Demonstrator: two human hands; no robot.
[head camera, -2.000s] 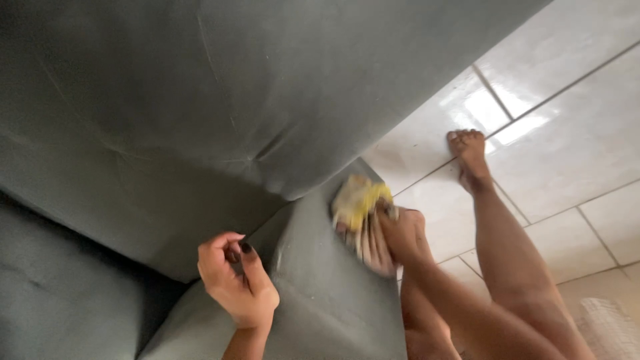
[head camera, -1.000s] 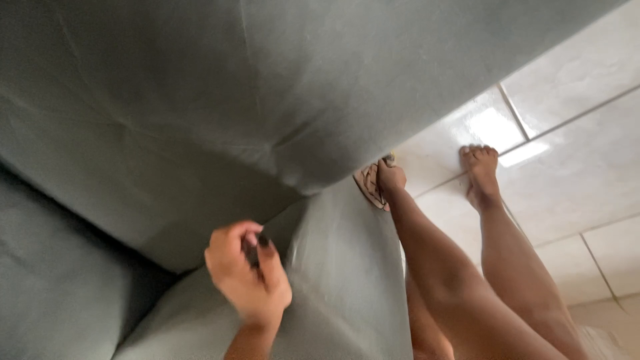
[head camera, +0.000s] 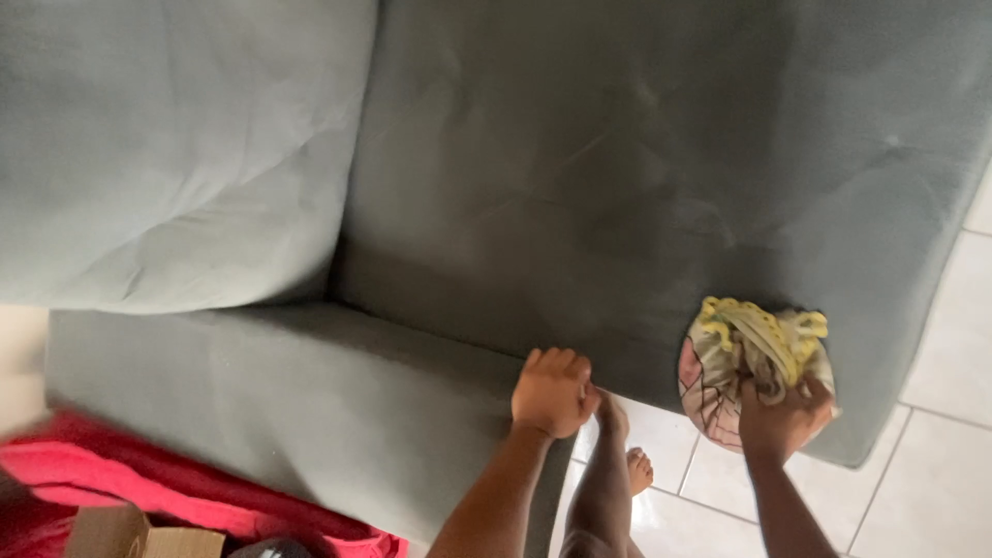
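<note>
A crumpled cloth (head camera: 721, 387) with yellow scalloped trim and a pink, dark-lined print lies bunched under my right hand (head camera: 787, 415), which grips it at the near edge of the grey sofa's seat cushion (head camera: 558, 217). My left hand (head camera: 552, 391) rests, fingers curled, on the front end of the sofa's armrest (head camera: 310, 403); no object shows in it. A grey back cushion (head camera: 178, 139) stands at the upper left.
Red fabric (head camera: 194, 496) lies along the armrest's outer side at the lower left, with an open cardboard box (head camera: 147, 535) and a dark object beside it. White floor tiles (head camera: 953, 356), my leg and my foot are below and right of the sofa.
The view has shifted, bringing the back cushion and red fabric into sight. My left hand, earlier raised over the armrest, now rests on its end. My right hand and the cloth are now on the seat cushion.
</note>
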